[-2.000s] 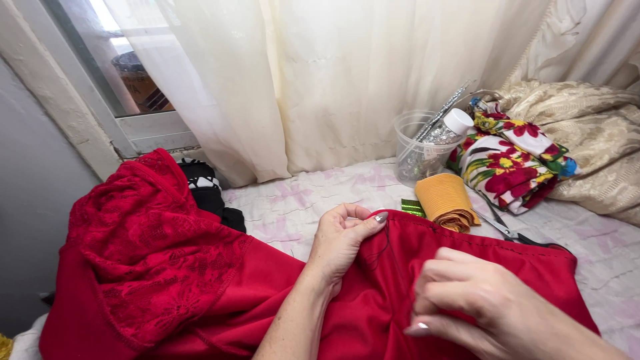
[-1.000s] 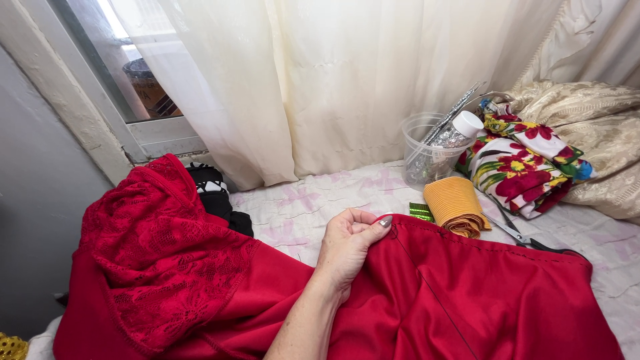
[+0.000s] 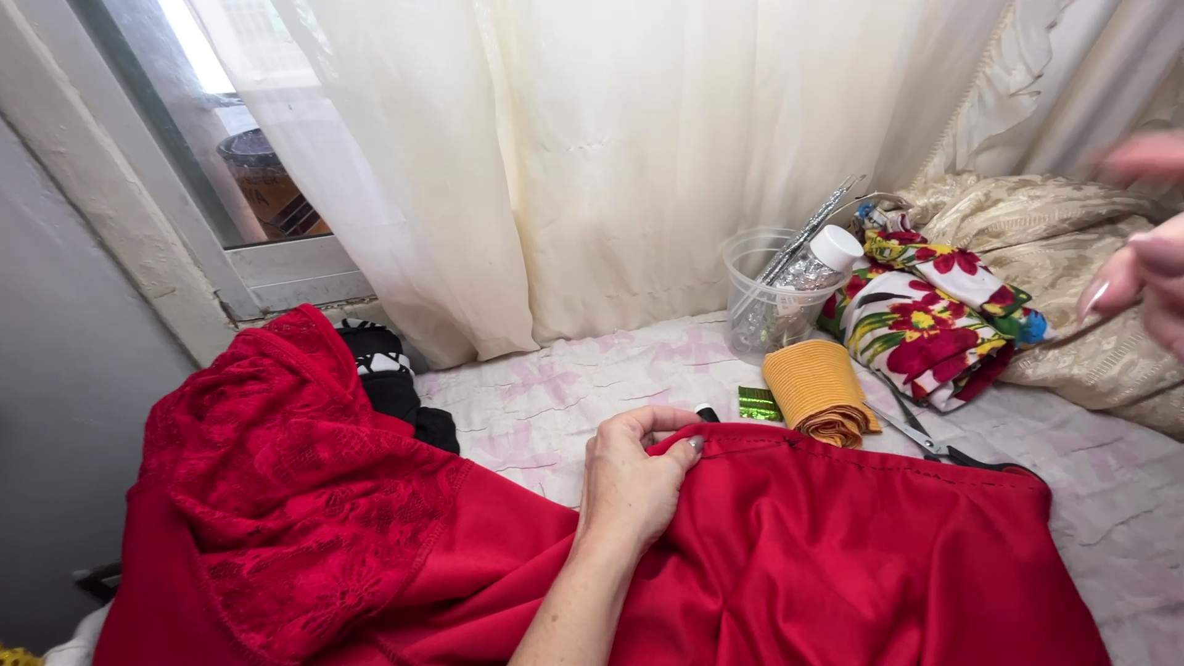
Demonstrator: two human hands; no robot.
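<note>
A red garment (image 3: 832, 546) with a lace section (image 3: 324, 518) spreads across the lower part of the head view. Dark stitches run along its upper folded edge. My left hand (image 3: 634, 472) pinches that edge between thumb and fingers. Up at the right border, blurred and partly cut off, my right hand (image 3: 1142, 268) is raised away from the garment; whether it holds a needle or thread cannot be made out. Just behind the stitched edge lie scissors (image 3: 934, 447), partly covered by the cloth, a rolled orange ribbed fabric (image 3: 819, 393), a shiny green piece (image 3: 758, 404) and a small black spool with a white top (image 3: 707, 413).
A clear plastic cup (image 3: 745, 314) holds a white-capped bottle (image 3: 823, 259) and silvery sticks. Beside it are a floral cloth bundle (image 3: 934, 324) and beige fabric (image 3: 1101, 370). Black-and-white cloth (image 3: 388, 379) sits behind the lace. Cream curtains (image 3: 629, 166) hang at the back, by a window frame (image 3: 296, 268).
My right hand was over the garment two seconds ago, out of view one second ago, and now shows at the right border. My left hand keeps its pinch on the edge.
</note>
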